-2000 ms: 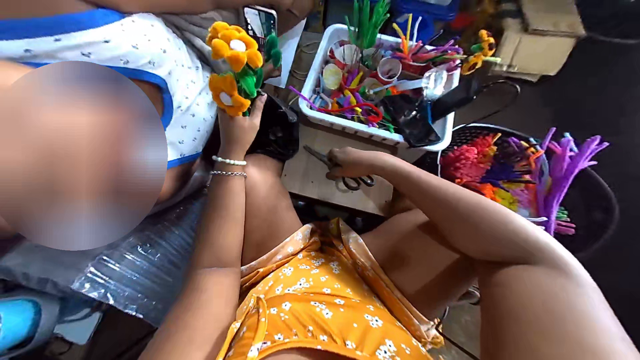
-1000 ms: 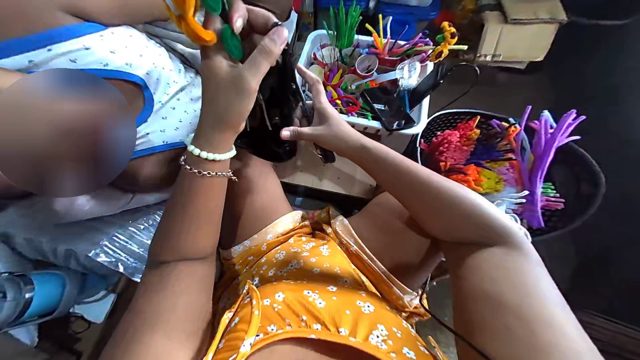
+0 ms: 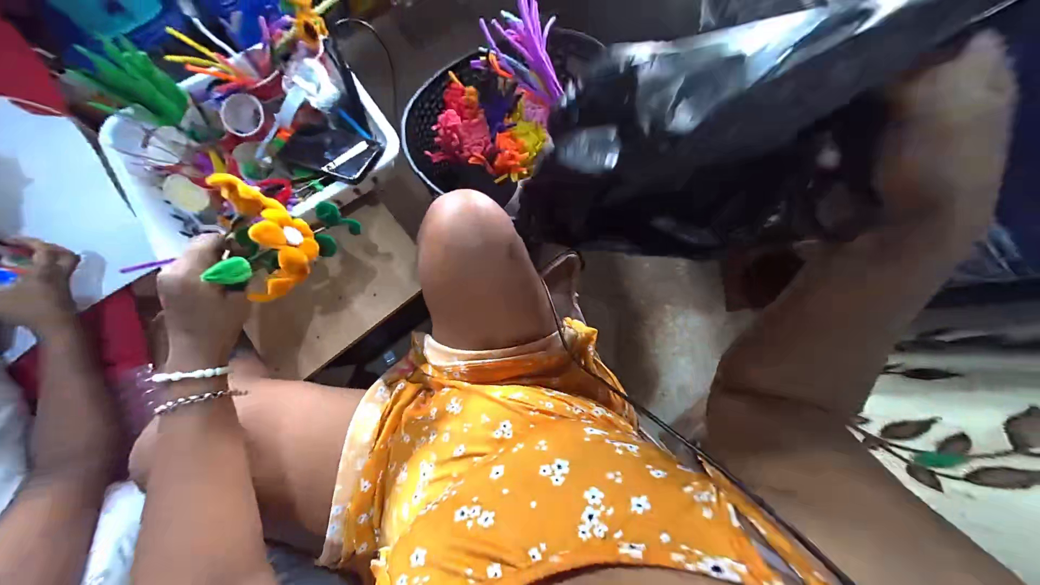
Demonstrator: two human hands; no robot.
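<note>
My left hand (image 3: 199, 284) is closed around the stems of a bunch of orange fuzzy pipe-cleaner flowers (image 3: 284, 237) with green leaves, beside the near side of a white plastic basket. On the right, my right hand (image 3: 934, 122) is partly covered by a black plastic bag (image 3: 699, 154) that hangs blurred from it above the floor. The bag spreads left over the edge of a dark round basket; the fingers holding it are hidden.
The white basket (image 3: 386, 134) holds green, yellow and purple pipe cleaners, cups and a phone-like dark item. A dark mesh basket (image 3: 418, 138) holds colourful pipe-cleaner pieces. Another person's hand (image 3: 41, 284) is at the left over a white sheet. A wooden board (image 3: 349, 280) lies below the white basket.
My right hand has left the scissors seen two seconds ago and swung far right with the black bag. The flowers remain in my left hand. The view has turned strongly.
</note>
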